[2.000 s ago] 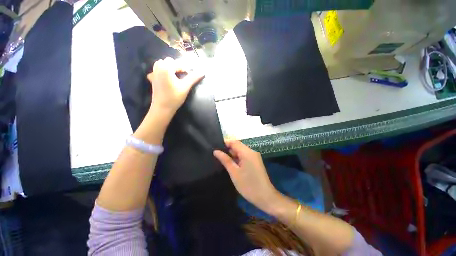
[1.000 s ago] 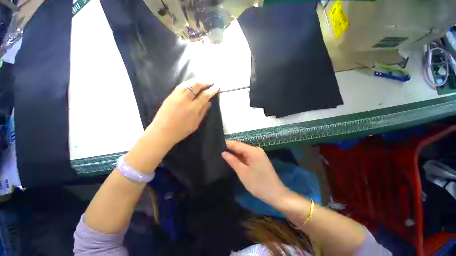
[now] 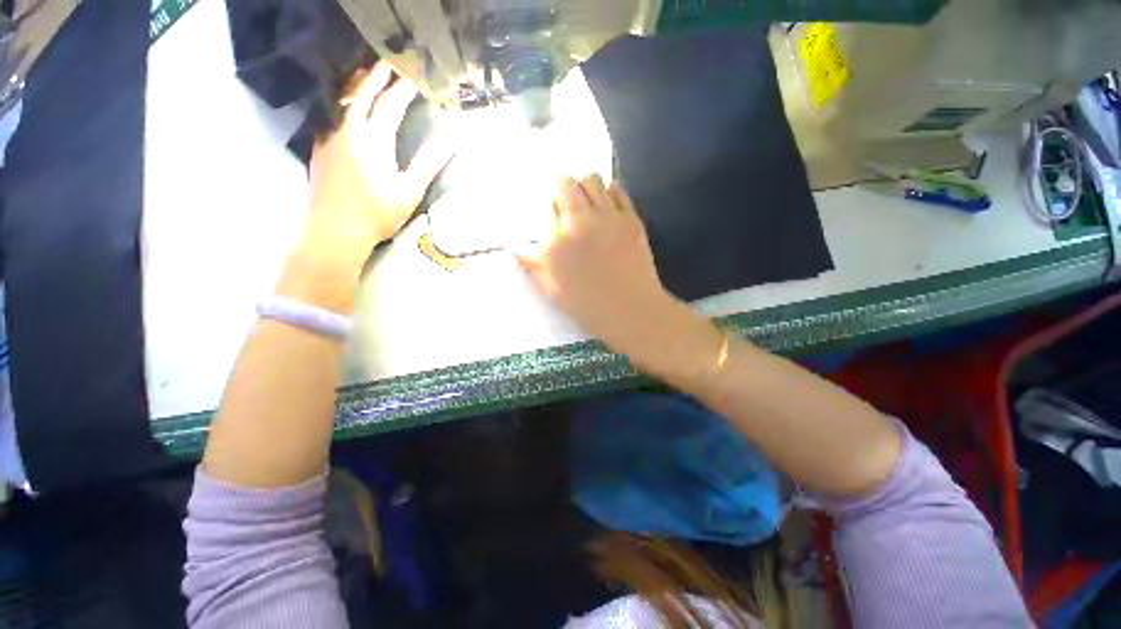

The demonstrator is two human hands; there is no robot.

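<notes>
The black garment panel [image 3: 289, 55] lies bunched on the table left of the machine head. My left hand [image 3: 369, 178] rests at its right edge with thumb and fingers spread. The sewing machine head [image 3: 430, 37] is above, with the presser foot and needle [image 3: 477, 93] in strong lamp glare. My right hand [image 3: 599, 252] is below and right of the needle, fingers bent, beside the left edge of the small cut pieces [image 3: 725, 172]. Glare hides whether its fingertips hold anything. Thread cannot be made out.
Long black cut pieces [image 3: 80, 246] hang over the left table edge. The green front edge [image 3: 492, 383] carries a measuring tape. A green-and-blue tool [image 3: 947, 194] and coiled cable [image 3: 1060, 172] lie right. Below are a bright blue crumpled item [image 3: 676, 467] and a red basket [image 3: 1010, 430].
The panel has gone from under my hands and the front edge to the back left. My left hand has moved up and left. My right hand has moved up from the table edge towards the needle.
</notes>
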